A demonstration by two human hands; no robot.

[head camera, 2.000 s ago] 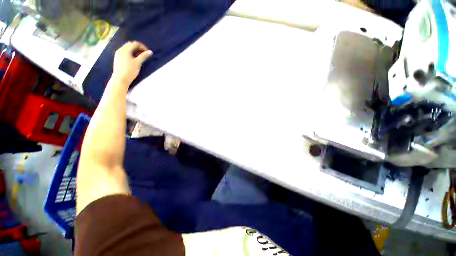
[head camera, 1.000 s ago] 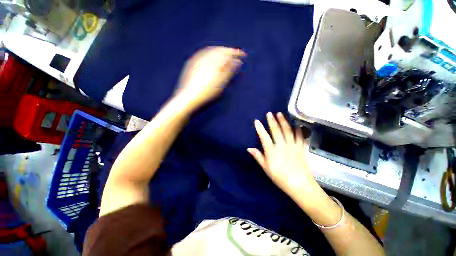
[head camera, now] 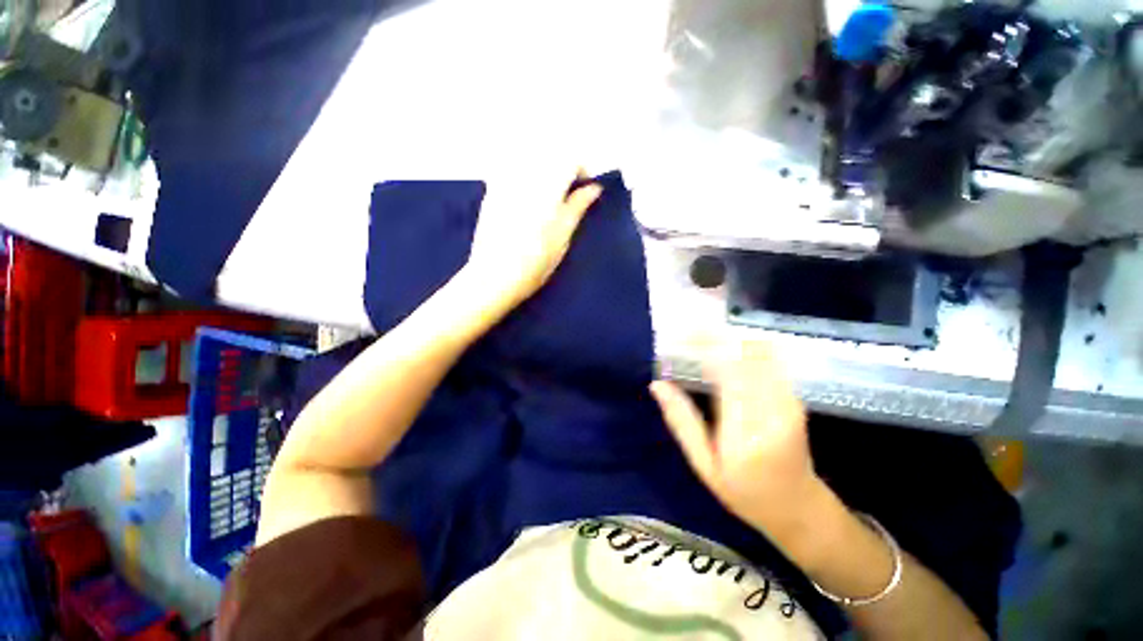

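Observation:
A navy fabric panel (head camera: 583, 307) hangs from the white table's front edge onto my lap, with its upper end on the table. My left hand (head camera: 539, 244) lies on it, thumb and fingers at the panel's top corner, pinching it. My right hand (head camera: 752, 432) is at the table edge just right of the panel, fingers spread and blurred, holding nothing that I can see. The overlock machine (head camera: 965, 113) stands at the upper right, its pale metal cloth plate (head camera: 752, 138) washed out by glare.
A long navy fabric stack (head camera: 226, 113) lies at the table's far left. A blue basket (head camera: 245, 463) and red crates (head camera: 163, 363) stand on the floor at left. A recessed dark slot (head camera: 827, 294) and a ruler strip (head camera: 877, 398) are at the table's front right.
The navy panel that covered much of the table is now drawn down toward my lap. My left hand has closed on its corner. The view has shifted, and the machine sits higher in it.

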